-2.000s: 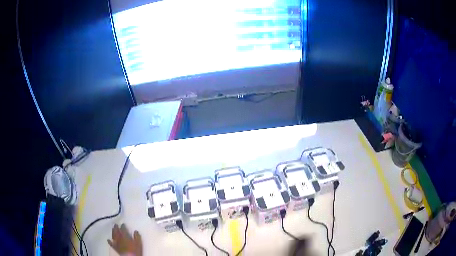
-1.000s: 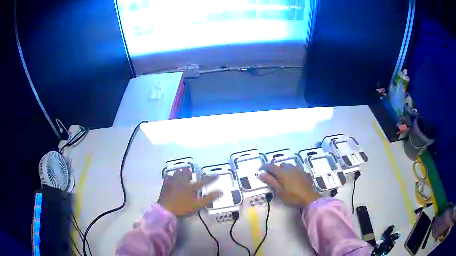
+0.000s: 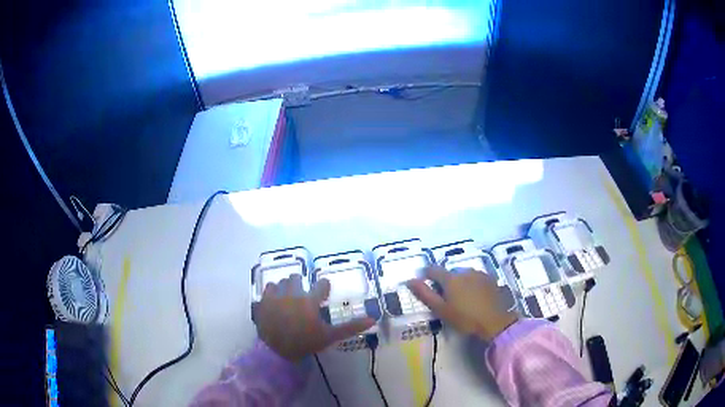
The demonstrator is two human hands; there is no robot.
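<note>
Several white mini projectors with dark corner pads stand in a row on the white bench; one near the middle [image 3: 408, 278] shows clearly between my hands. My left hand [image 3: 296, 316] lies over the leftmost projector [image 3: 284, 269], fingers spread, thumb towards the second projector [image 3: 343, 284]. My right hand [image 3: 467, 300] lies over the fourth projector [image 3: 469, 258], its fingertips at the right side of the third. Whether the fingertips press anything is hidden. Black test cables [image 3: 377, 374] run from the near sides of the projectors. Neither hand holds anything.
A black remote control [image 3: 599, 359], small dark adapters [image 3: 636, 385] and a smartphone [image 3: 680, 372] lie at the right. A white desk fan [image 3: 75, 291] stands left. A black cable [image 3: 185, 278] curves across the left bench. A grey cup [image 3: 682, 216] is at the right rear.
Both hands came in over the projectors from the near edge. Over the last second they stayed at the row with small finger shifts. The view tilted down, and the remote came into sight.
</note>
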